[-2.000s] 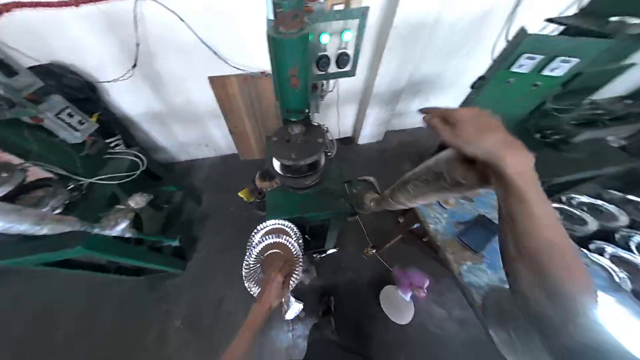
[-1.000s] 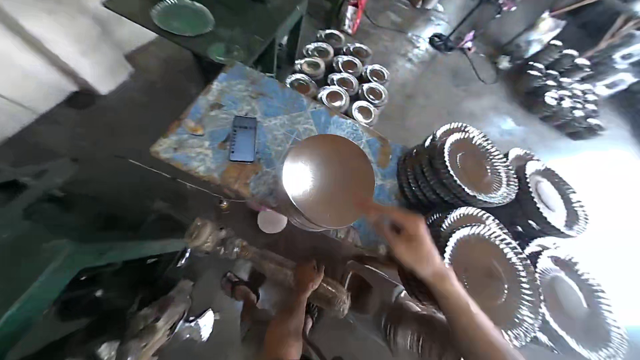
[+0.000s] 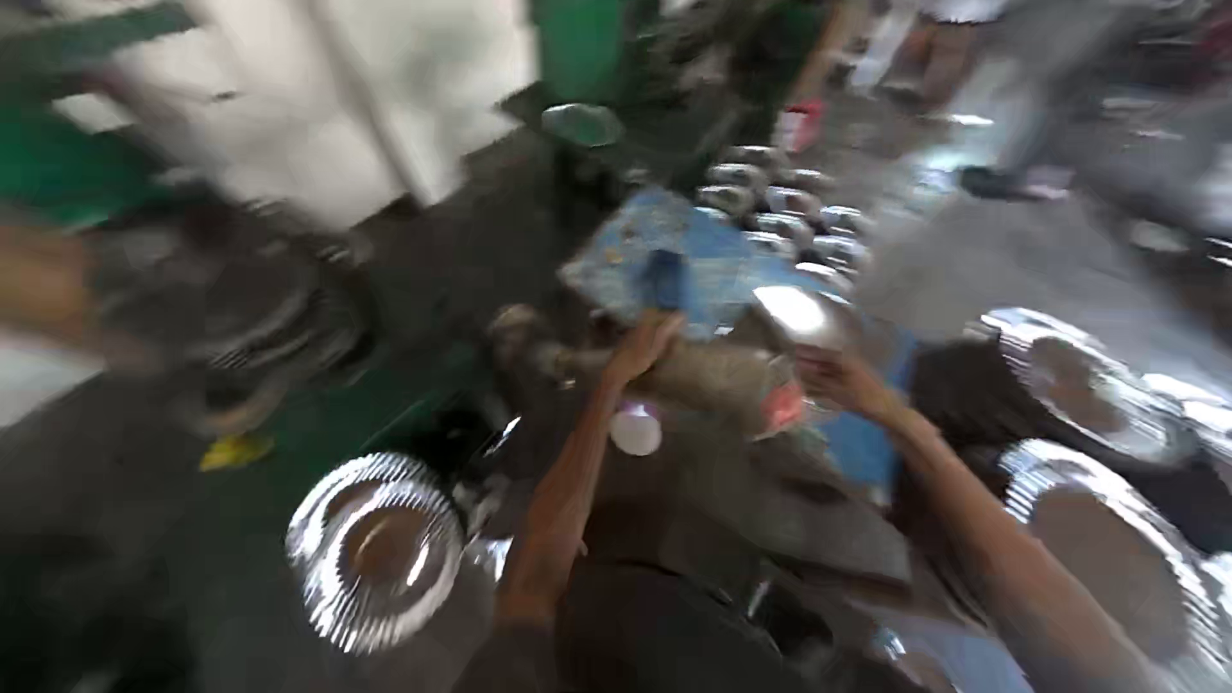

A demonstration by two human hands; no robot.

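Observation:
The view is blurred. My left hand [image 3: 647, 346] lies over the top of a thick, wrapped horizontal machine arm [image 3: 707, 380] with a red patch at its right end. My right hand [image 3: 847, 380] is at the near edge of a shiny round metal disc [image 3: 804, 313] on the blue-patterned table; whether its fingers grip the edge is not clear. A dark phone [image 3: 664, 279] lies on the table just beyond my left hand. Fluted round metal plates [image 3: 385, 553] are at the lower left, apart from both hands.
Stacks of fluted metal plates [image 3: 1097, 549] stand at the right. Several small metal cups or bowls [image 3: 780, 207] are grouped behind the table [image 3: 664, 217]. A round machine part [image 3: 279, 298] is at the left, with a yellow object [image 3: 236, 450] below it. A white disc [image 3: 635, 430] sits under the wrapped arm.
The view has swung right, then partly back left. My left hand, on the fluted plates two seconds ago, was on the wrapped arm one second ago. My right hand is now at the disc's near edge.

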